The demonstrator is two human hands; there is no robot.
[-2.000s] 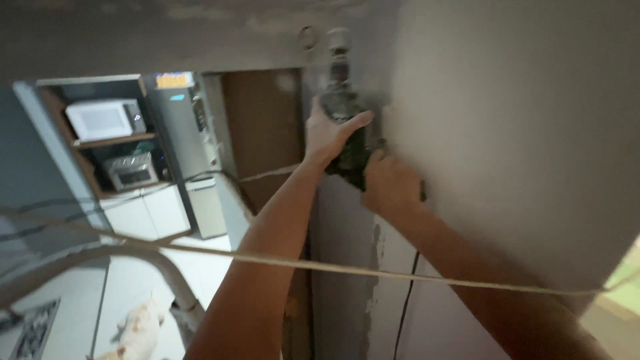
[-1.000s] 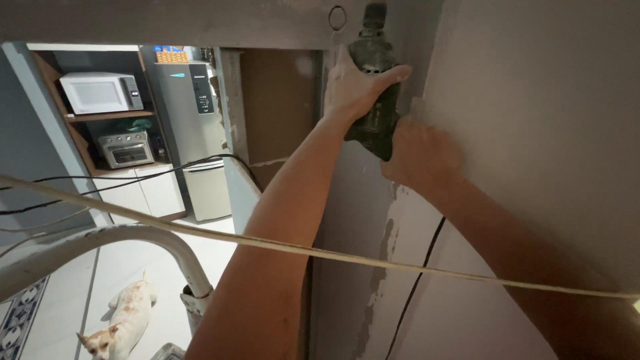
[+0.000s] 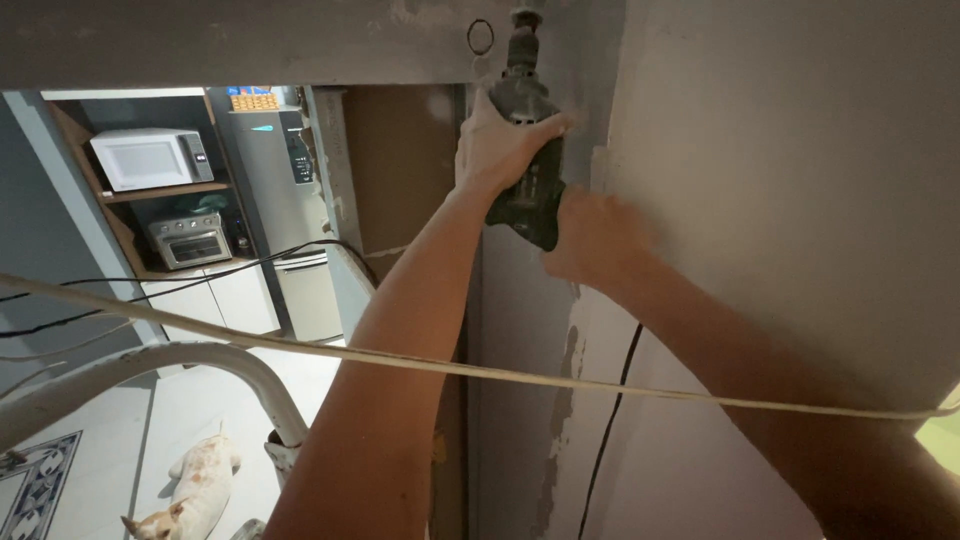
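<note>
A dark green power drill (image 3: 529, 172) points upward, its chuck (image 3: 523, 51) near the top edge of the head view. My left hand (image 3: 502, 142) grips the front of its body from the left, with the thumb across it. Around the rear handle, on the right side, is my right hand (image 3: 600, 232), slightly blurred. At the chuck's upper end sits a round attachment (image 3: 526, 18) against the grey surface; its exact type cannot be told. A circle outline (image 3: 480, 37) marks that surface just left of the chuck. The black cord (image 3: 611, 427) hangs below my right hand.
A pale cord (image 3: 525, 373) stretches across the view below my hands. At lower left are a white metal tube frame (image 3: 217, 352) and a dog (image 3: 202, 480) lying on the floor. Dark cables (image 3: 247, 266) cross before the shelving with a microwave (image 3: 146, 159). A plastered wall (image 3: 757, 187) rises at right.
Both hands keep their hold on the drill throughout. The view has shifted between frames, and the dog appears in a different pose than two seconds ago.
</note>
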